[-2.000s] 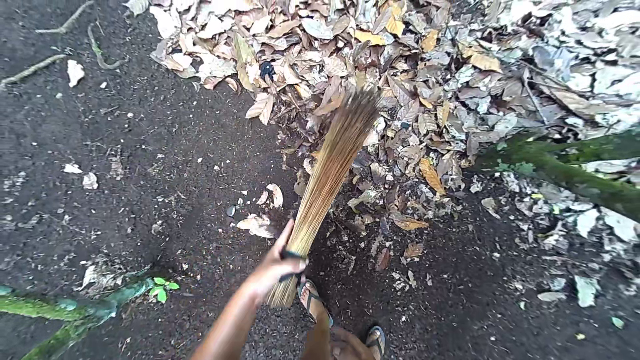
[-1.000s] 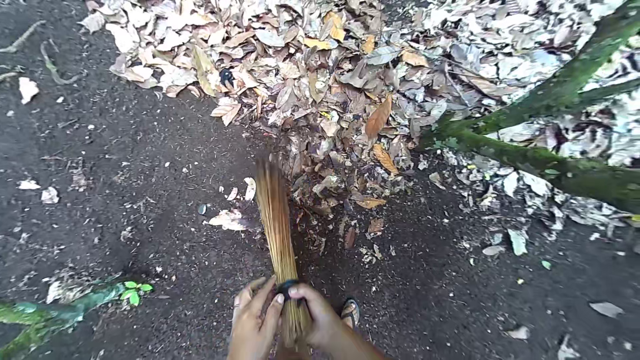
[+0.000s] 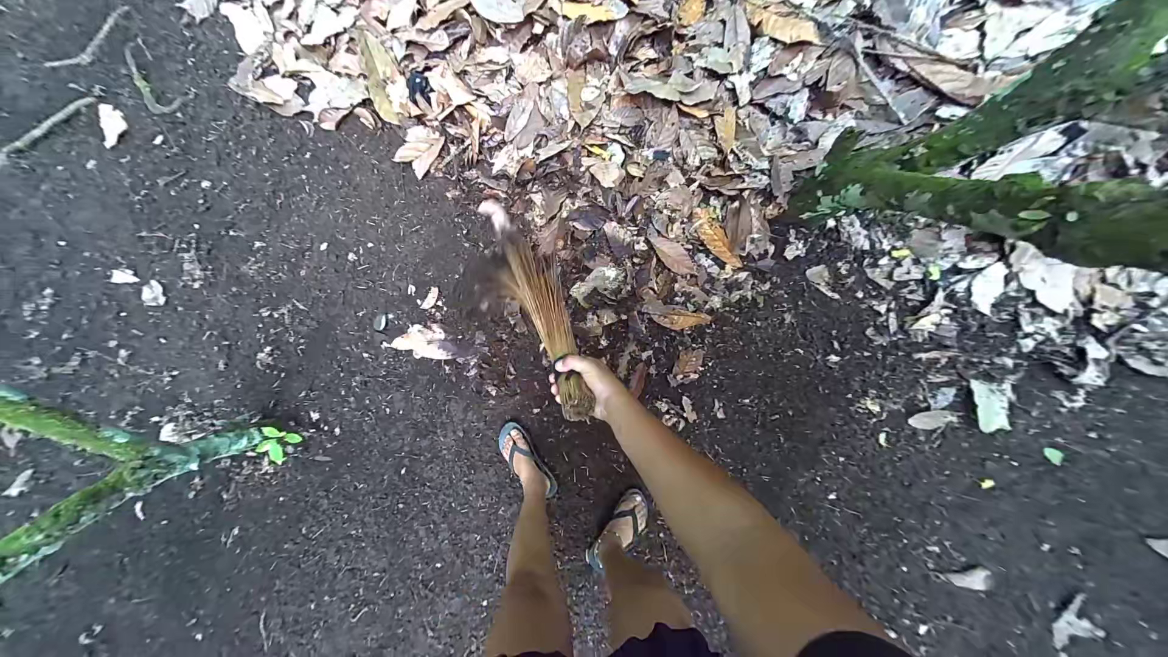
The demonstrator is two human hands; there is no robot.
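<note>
My right hand (image 3: 586,381) grips a stick broom (image 3: 546,306) of thin brown bristles by its bound end. The broom points up and slightly left, its blurred tips on the dark soil at the edge of a pile of dry leaves (image 3: 584,119). A pale leaf (image 3: 494,215) by the tips is blurred too. Left of the bristles lies another pale leaf (image 3: 427,342) on the soil. My left hand is out of the frame.
Mossy branches or roots (image 3: 985,196) cross the upper right, and another mossy branch (image 3: 119,461) with a green sprig lies at the lower left. My feet in flip-flops (image 3: 527,456) stand just below the broom. Thin twigs (image 3: 91,41) lie at the upper left.
One second ago both hands were at the broom's bound end; now only my right hand holds it and my left hand has left the view. Two seconds ago the broom leaned to the right.
</note>
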